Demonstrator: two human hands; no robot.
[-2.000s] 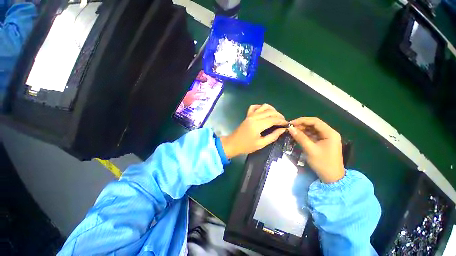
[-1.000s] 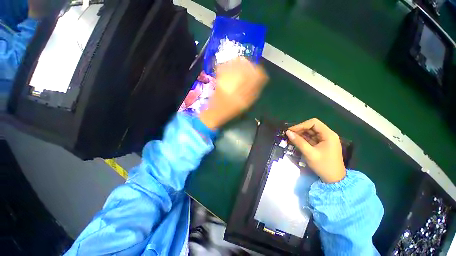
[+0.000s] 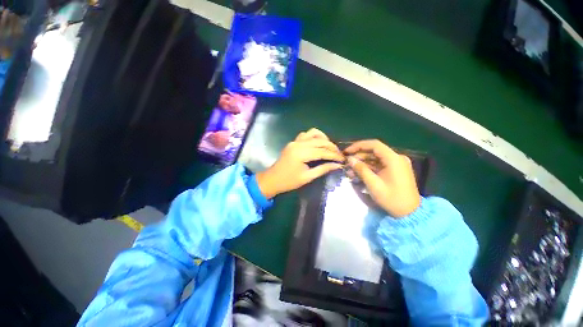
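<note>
The device unit (image 3: 348, 236), a flat sub-assembly with a large silver-white area, lies in its black foam tray (image 3: 297, 255) in front of me. My left hand (image 3: 299, 163) and my right hand (image 3: 388, 179) meet over the top end of the unit. Their thumbs and fingertips are bent close together. The fingers cover the top end, and whatever may be between the fingertips is too small and hidden to make out.
A blue bin (image 3: 231, 60) holds white scraps, with a lit smartphone (image 3: 228, 128) below it. Stacked foam trays (image 3: 137, 115) stand at left with a unit on top. A parts tray (image 3: 537, 255) with shiny pieces is at right. Another unit (image 3: 530, 29) lies beyond the white strip.
My left hand went to the blue bin one second ago and is back beside my right hand at the unit's top end. The view has shifted, so the surroundings appear further left.
</note>
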